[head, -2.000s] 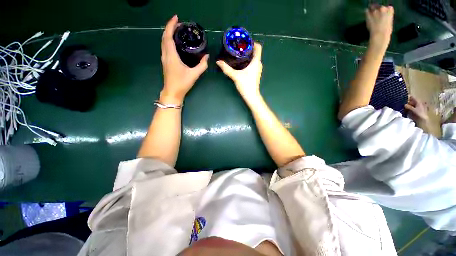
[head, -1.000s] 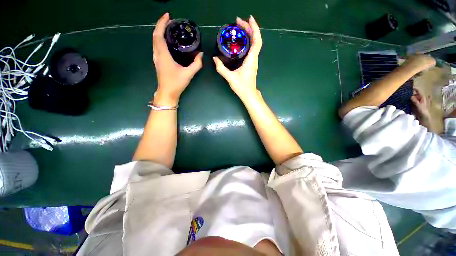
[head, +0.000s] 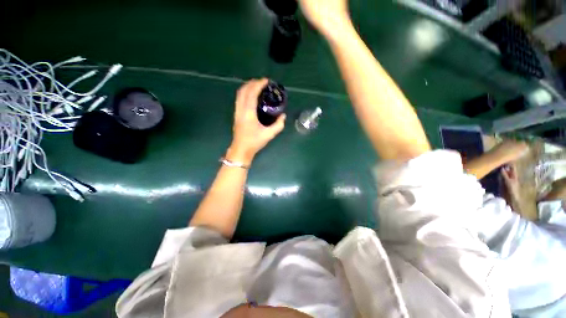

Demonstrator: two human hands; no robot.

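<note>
My left hand [head: 251, 121] is closed around a black cylindrical unit [head: 271, 104], whose dark glossy top is unlit. My right arm reaches far forward. My right hand [head: 324, 11] is cut off by the top edge beside black cylinders; its fingers and any hold are hidden. One black cylinder [head: 285, 40] stands beyond the seam, with another at the top edge. A small clear bottle [head: 308, 120] with a pale stem is on the green bench [head: 323, 155], right of the unit in my left hand.
At left are tangled white cables [head: 25, 118], black cylinders [head: 138, 109] and a white tub [head: 28, 218]. A blue stool [head: 46, 289] is below the bench. At right, a neighbour's arm [head: 496, 158] is by a dark panel [head: 462, 141]. More black cylinders [head: 480, 105] lie beyond.
My right hand has left the spot beside my left hand and reached to the top edge. The blue-lit unit is gone from there, and the clear bottle shows. The whole view has shifted.
</note>
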